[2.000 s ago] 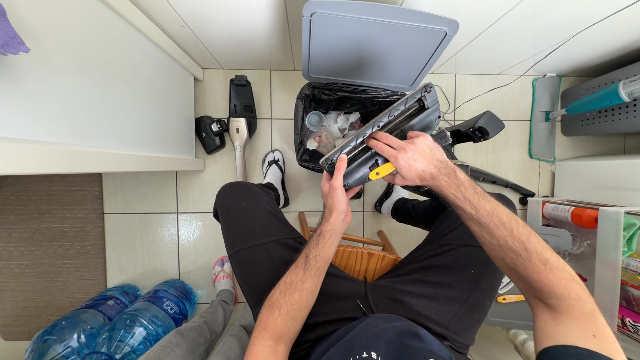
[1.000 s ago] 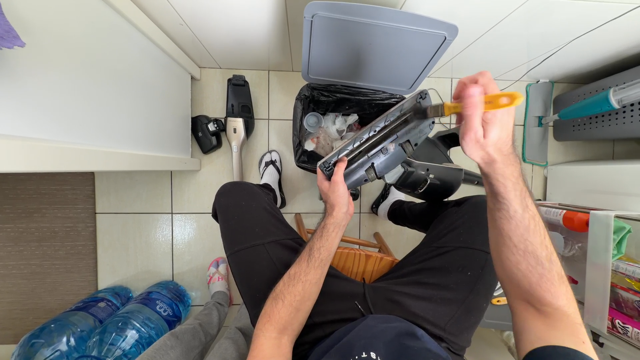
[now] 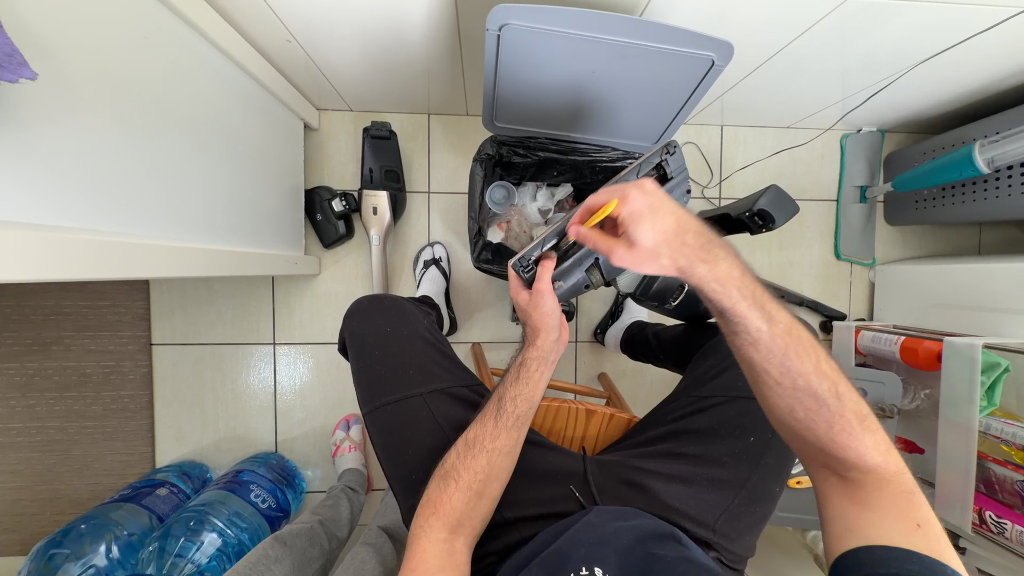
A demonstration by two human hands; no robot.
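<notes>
My left hand [image 3: 542,308] grips the lower left end of a grey vacuum cleaner floor head [image 3: 580,276], which is tilted over the near right edge of a bin. In my right hand [image 3: 640,228] is a yellow-handled tool [image 3: 600,213], held against the open underside of the head; its tip is hidden by the fingers and the head. The open bin [image 3: 480,260] has a black bag [image 3: 592,156] with a clear plastic cup [image 3: 501,196], crumpled plastic and fluffy debris in it. Its grey lid [image 3: 600,72] stands raised behind.
A handheld vacuum unit [image 3: 382,172] and a black part [image 3: 330,217] lie on the tiles at left. Black vacuum parts [image 3: 752,210] are at right, near a flat mop [image 3: 860,196]. A wooden stool [image 3: 580,424] is between my legs. Large water bottles [image 3: 232,504] and another person's foot [image 3: 349,448] are at lower left.
My right hand has moved from beyond the upper right end of the floor head to its lower left part, with the yellow-handled tool in it. My left hand still holds the head's lower end.
</notes>
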